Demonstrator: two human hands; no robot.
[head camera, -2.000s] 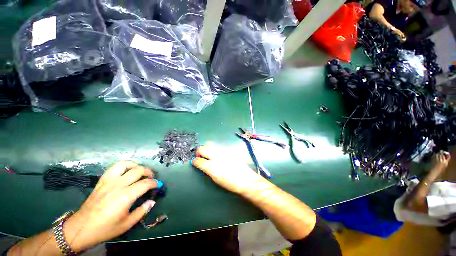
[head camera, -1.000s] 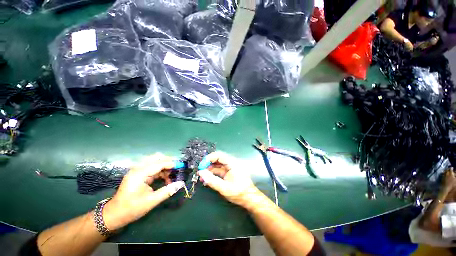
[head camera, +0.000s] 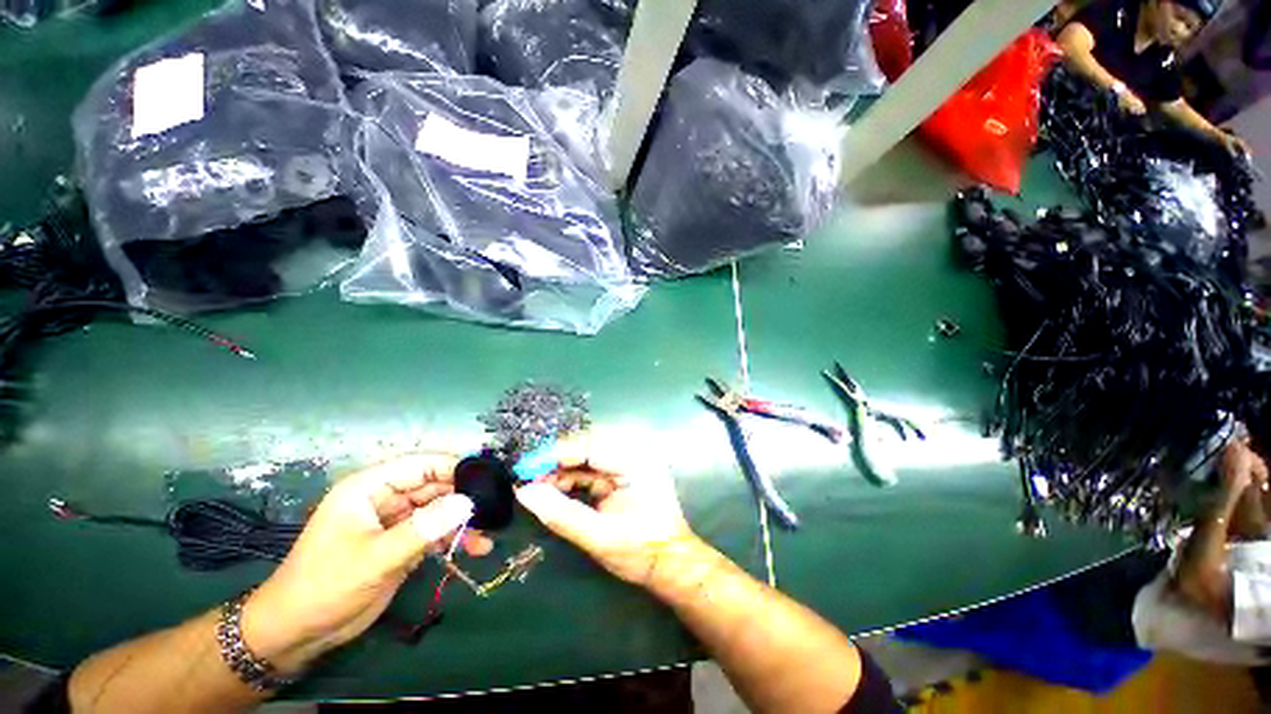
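My left hand (head camera: 365, 555) holds a rounded black housing (head camera: 485, 491) between thumb and fingers, just in front of the heap. My right hand (head camera: 609, 505), with a blue finger cot, is at the housing's right side, thumb and forefinger pinched at its edge. Whether it holds a small piece is hidden. Thin red, yellow and pale lead wires (head camera: 453, 572) hang below the housing, with small connector ends. A bundled black cable (head camera: 230, 536) lies left of my left hand, its red-tipped end pointing left. A loose heap of tiny grey pieces (head camera: 535, 416) lies just beyond the hands.
Diagonal cutters (head camera: 753, 444) and small green-handled pliers (head camera: 867, 426) lie to the right. Clear bags of black parts (head camera: 481, 195) stand behind, by slanted metal posts (head camera: 652, 91). A black cable heap (head camera: 1129, 335) and a red bag (head camera: 992, 119) are right. Other people work at the right.
The right hand has come from the heap to the housing. The housing is now raised and turned into clearer view, with its wires hanging down and spread.
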